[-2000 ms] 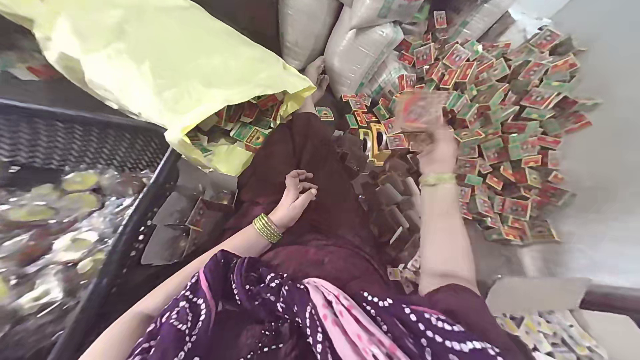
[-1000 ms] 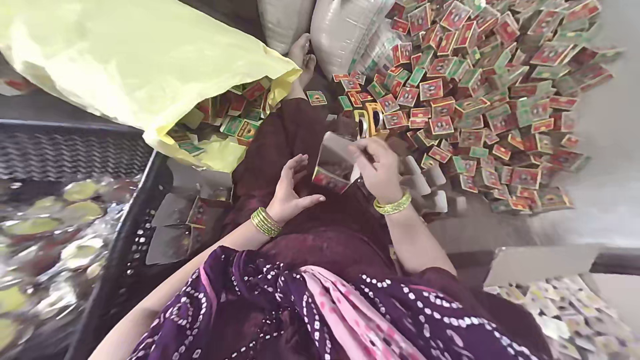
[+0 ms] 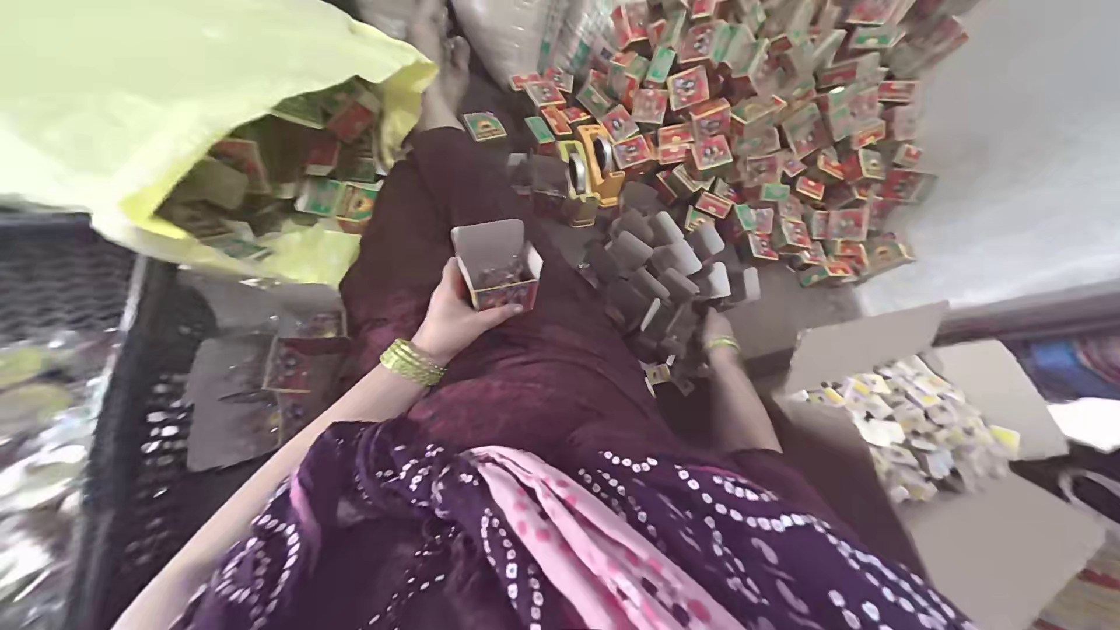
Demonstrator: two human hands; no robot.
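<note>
An open small printed carton (image 3: 506, 296) with its flap up rests in my left hand (image 3: 455, 311), fingers and thumb around its lower part, above my lap. Small things lie inside it, too blurred to name. My right hand (image 3: 716, 331) reaches down at the near right edge of a cluster of open cartons (image 3: 665, 267) beside my leg; its fingers are partly hidden there, and whether they hold anything cannot be made out. Just beyond the cluster stand yellow tape dispensers (image 3: 579, 179).
A large heap of small closed cartons (image 3: 787, 140) spreads at the upper right. A yellow sack (image 3: 219, 87) holds more cartons. At left stand a black plastic crate (image 3: 114, 394) and open cartons (image 3: 302, 363). An open cardboard box (image 3: 866, 341) of small packets is at right.
My right hand was at my lap beside a carton and is now down at the open cartons on the right. My left hand, empty before, now holds an open carton.
</note>
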